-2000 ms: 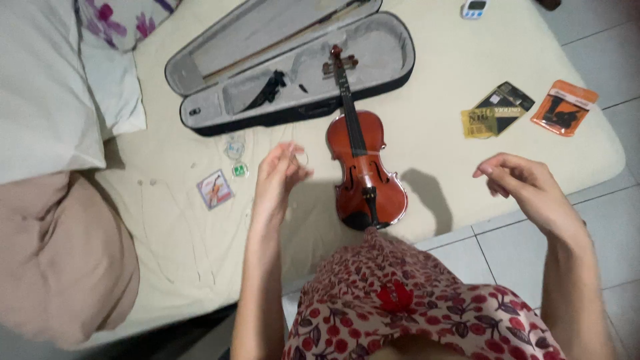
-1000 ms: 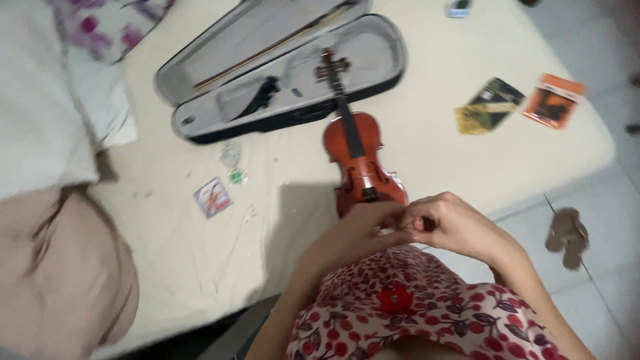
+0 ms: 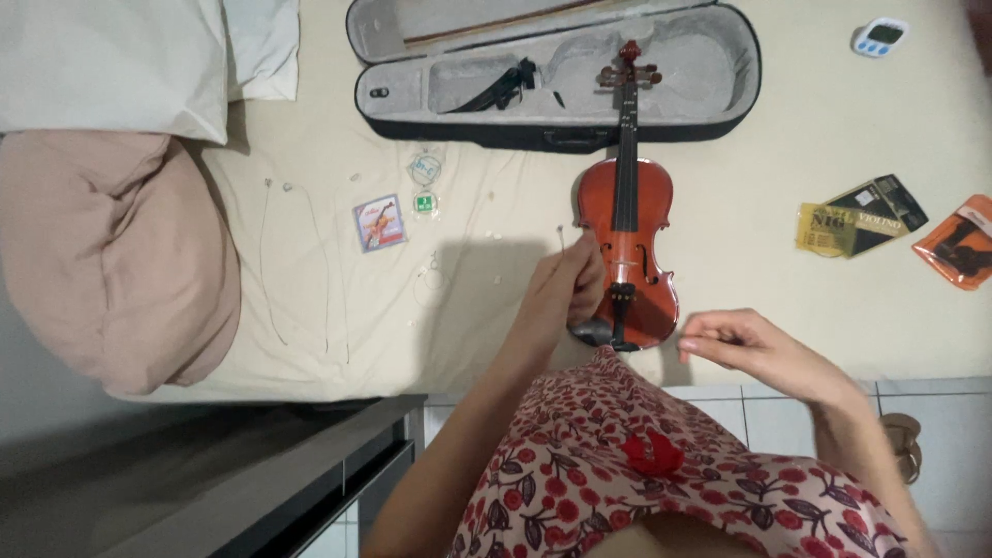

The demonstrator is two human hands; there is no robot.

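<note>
The violin (image 3: pixel 651 194) lies face up on the bed, its neck across the edge of the open violin case (image 3: pixel 496 138). No strings can be made out over the fingerboard. My left hand (image 3: pixel 570 279) is closed over the left side of the violin's lower body, with the end of a thin violin string (image 3: pixel 559 230) sticking up from it. To the right of the violin's bottom end is my right hand (image 3: pixel 732 341), fingers curled and thumb near them; whether it pinches the string is too fine to see. Loose strings (image 3: pixel 322 263) lie on the sheet at left.
A violin bow (image 3: pixel 496 25) rests in the case lid, a black shoulder rest (image 3: pixel 496 89) in the case. String packets (image 3: pixel 380 223), a yellow sleeve (image 3: pixel 826 230), a black box (image 3: pixel 887 213), an orange packet (image 3: pixel 961 242) and a digital timer (image 3: pixel 880 37) lie around. Pillows are at left.
My hands came together at the violin's lower end, then moved apart. My left hand is now over the violin's left side, and my right hand is to its right.
</note>
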